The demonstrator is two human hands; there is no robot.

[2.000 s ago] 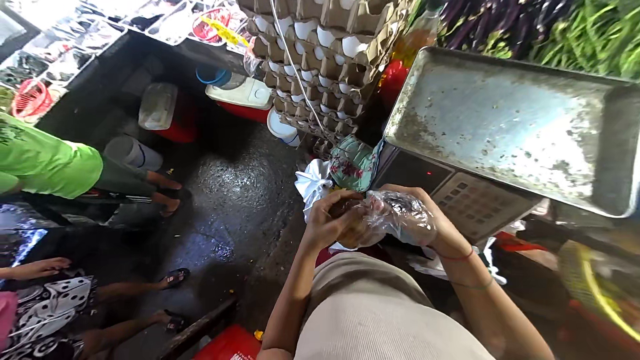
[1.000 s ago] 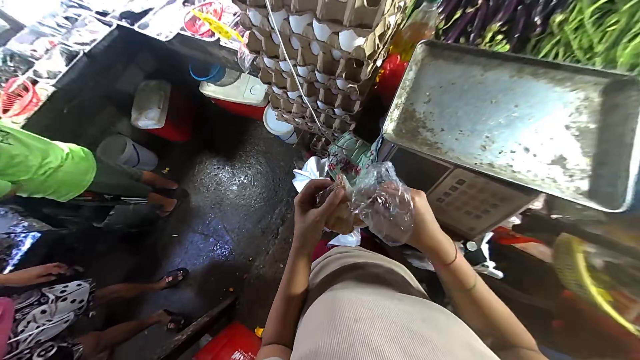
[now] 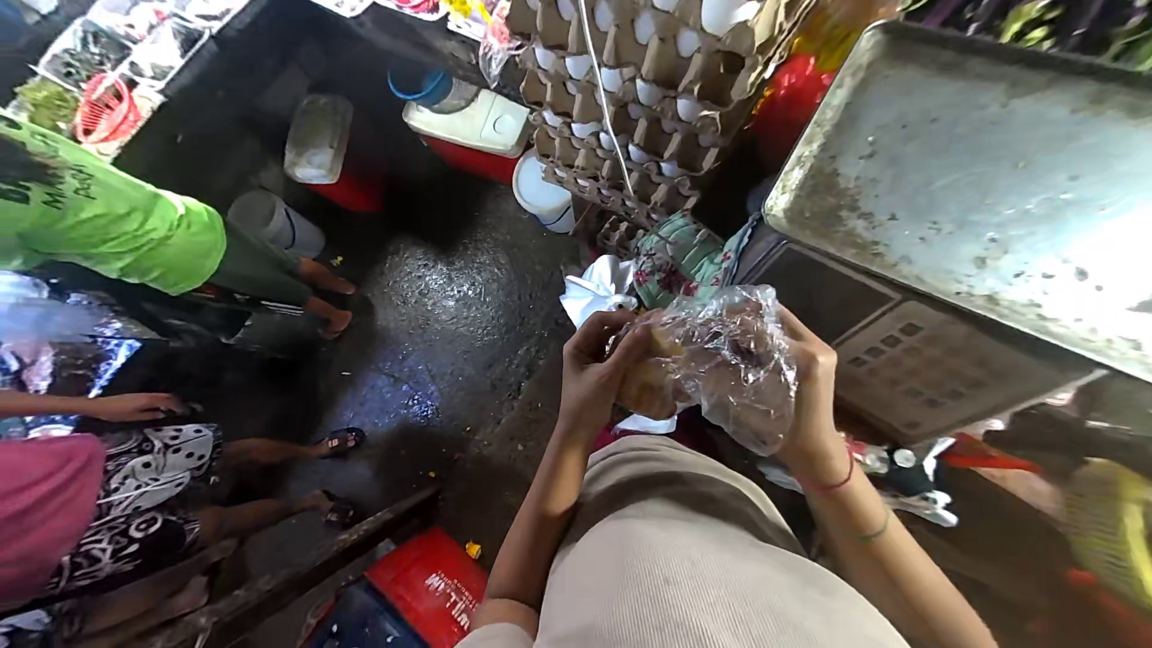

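Note:
A clear plastic bag [image 3: 742, 378] is stretched between my two hands in front of my torso. Its side nearer my left hand holds something yellowish-brown that I cannot make out. My left hand [image 3: 598, 364] pinches the bag's left part between thumb and fingers. At the bag's right side, my right hand [image 3: 810, 396] is partly behind the crinkled plastic, its fingers mostly hidden. A floral green cloth [image 3: 679, 256] and a white plastic bag [image 3: 598, 288] lie just beyond the hands.
A metal tray [image 3: 954, 171] stands at the right above a perforated case [image 3: 945, 360]. Stacked egg trays [image 3: 630, 99] rise ahead. Coolers [image 3: 477, 126] and buckets [image 3: 540, 189] stand on the wet floor [image 3: 450, 306]. Two people are at the left; a red box [image 3: 427, 576] sits below.
The plastic bag has changed shape and now spreads wider between my hands. Both hands remain at it, in front of my torso.

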